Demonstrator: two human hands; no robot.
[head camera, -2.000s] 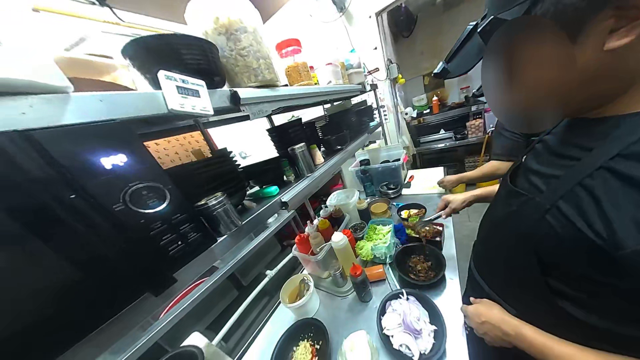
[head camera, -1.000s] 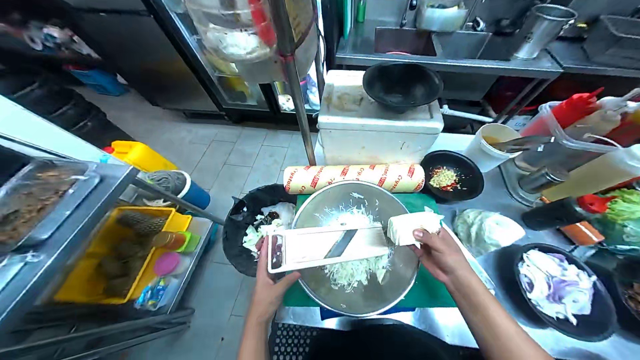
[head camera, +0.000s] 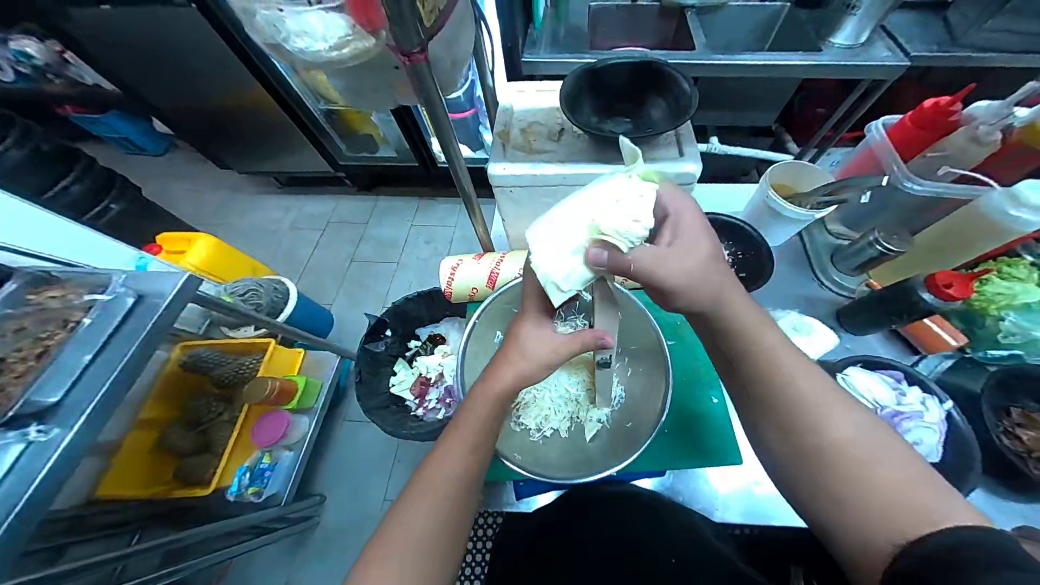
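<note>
A pale cabbage chunk (head camera: 589, 227) is held up over the steel mixing bowl (head camera: 650, 406). My right hand (head camera: 678, 252) grips it from the right. My left hand (head camera: 540, 337) is below and left of it, its fingers partly hidden behind the cabbage and its thumb at the mandoline slicer (head camera: 605, 349), which is tilted on edge over the bowl. Whether the left fingers also touch the cabbage is hard to tell. Shredded cabbage (head camera: 556, 402) lies in the bowl, which stands on a green cutting board (head camera: 703, 406).
Left of the bowl is a black-lined bin (head camera: 382, 390) with scraps. Behind lie a printed wrap roll (head camera: 479, 276) and a black bowl (head camera: 630, 97) on a white box. Sauce bottles (head camera: 910, 301), a white tub (head camera: 788, 199) and a bowl of sliced onion (head camera: 902, 406) stand at right.
The view has swung from the shelves and a co-worker to the bowl. Since one second ago, the slicer has turned from lying across the bowl to on edge, and the cabbage has moved left and up.
</note>
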